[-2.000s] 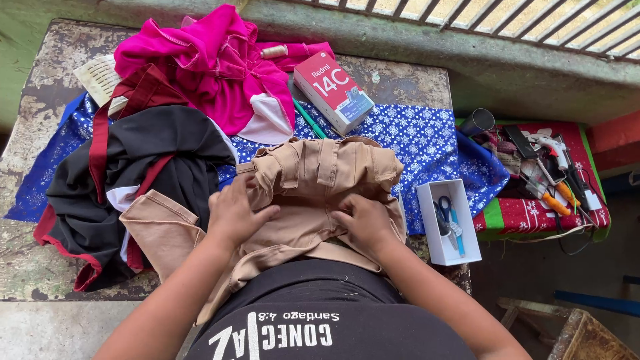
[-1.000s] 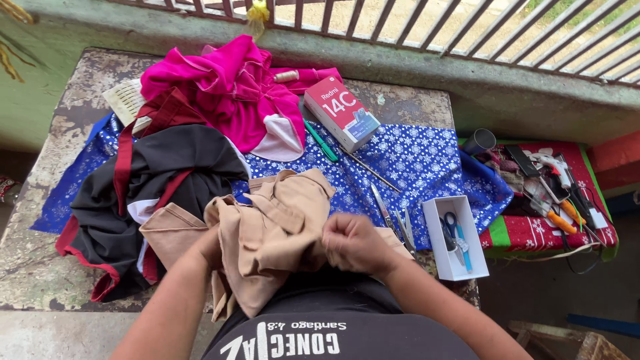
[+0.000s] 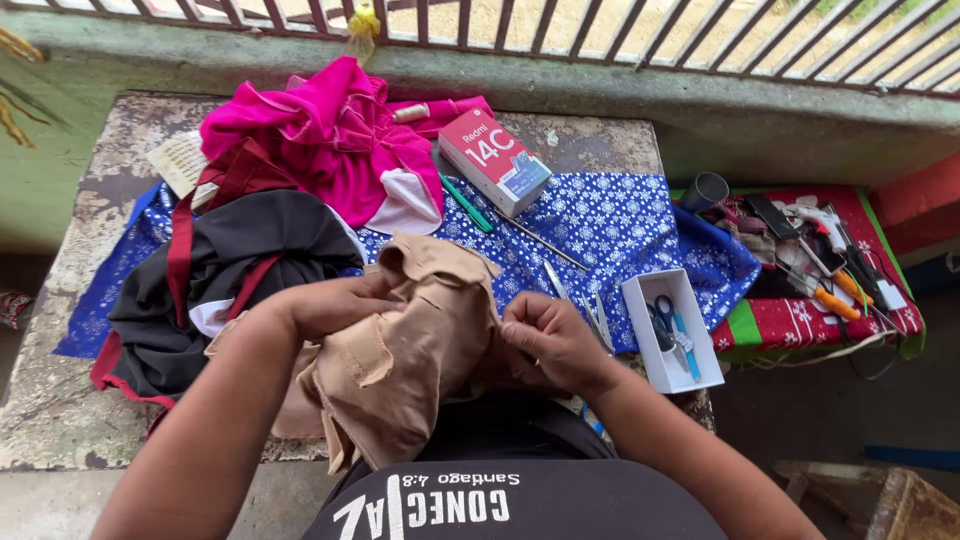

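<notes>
A tan fabric garment (image 3: 416, 337) is bunched up in front of my body, with stitched seams and a small sewn flap showing. My left hand (image 3: 337, 306) grips its upper left part, the fingertips partly hidden in the folds. At its right edge, my right hand (image 3: 551, 341) pinches with thumb and forefinger; whether a needle or thread is between them is too small to tell. Metal scissors (image 3: 555, 281) lie just beyond my right hand on blue snowflake-patterned cloth (image 3: 615, 217). A white open box (image 3: 708, 367) with small scissors (image 3: 664, 309) inside stands to the right.
Black cloth with red trim (image 3: 247, 232) and magenta cloth (image 3: 322, 142) are heaped at left and back. A phone box (image 3: 487, 154), a green pen (image 3: 466, 204), a thin rod (image 3: 544, 241) and a thread spool (image 3: 411, 113) lie behind. Glue guns (image 3: 825, 225) and tools cover the red-clothed side surface (image 3: 772, 322).
The tan garment was spread wider across my lap and table; it is now gathered and turned between my hands. The scissors, covered two seconds ago, now show.
</notes>
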